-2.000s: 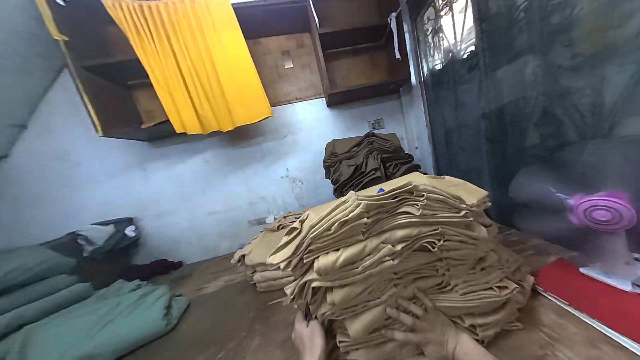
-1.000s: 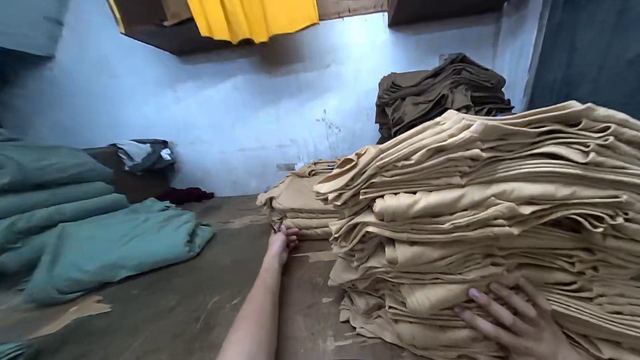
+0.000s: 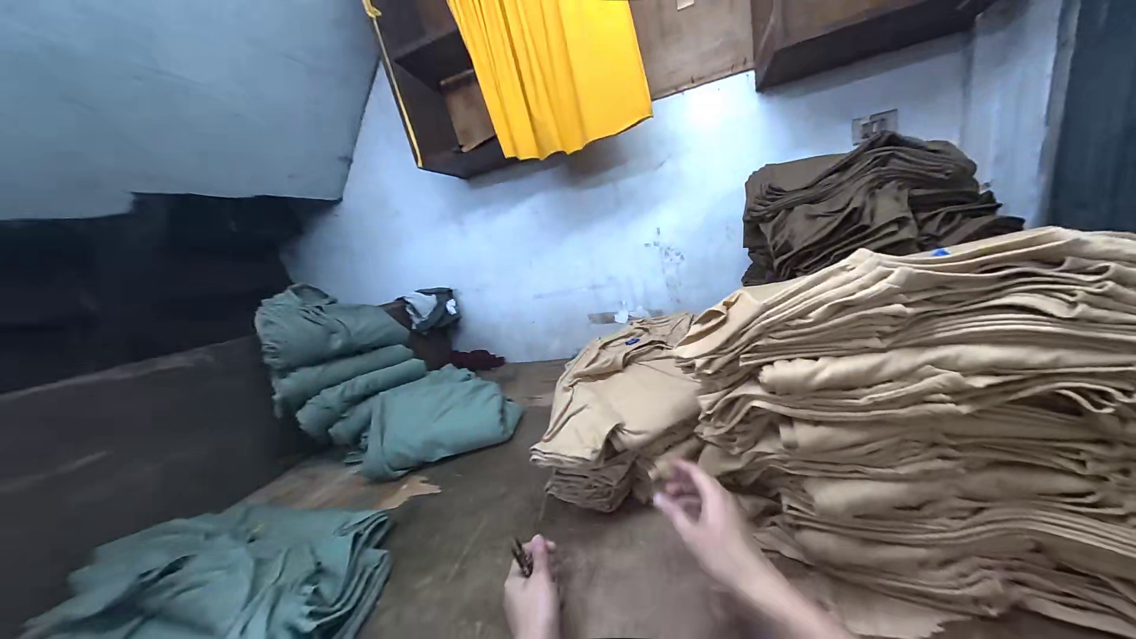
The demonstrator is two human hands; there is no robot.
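Note:
Low in the view, my left hand (image 3: 532, 590) is closed on a small dark metal tool (image 3: 522, 557), whose kind I cannot tell. My right hand (image 3: 701, 515), slightly blurred, pinches a small tan scrap (image 3: 661, 472) between thumb and fingers, just in front of the smaller pile of tan cloth pieces (image 3: 621, 399). To the right of that hand rises a tall stack of folded tan fabric (image 3: 932, 426), with a small blue mark on its top layer.
Green cloth bundles (image 3: 435, 417) lie at the left rear, and a folded green cloth (image 3: 240, 577) at the near left of the wooden table (image 3: 444, 550). A dark brown cloth stack (image 3: 852, 209) stands behind. A yellow curtain (image 3: 559, 80) hangs from the wall shelf.
My right hand has left the side of the tall tan stack, where it rested before. My left hand has drawn back from the smaller tan pile. The view has shifted to the left.

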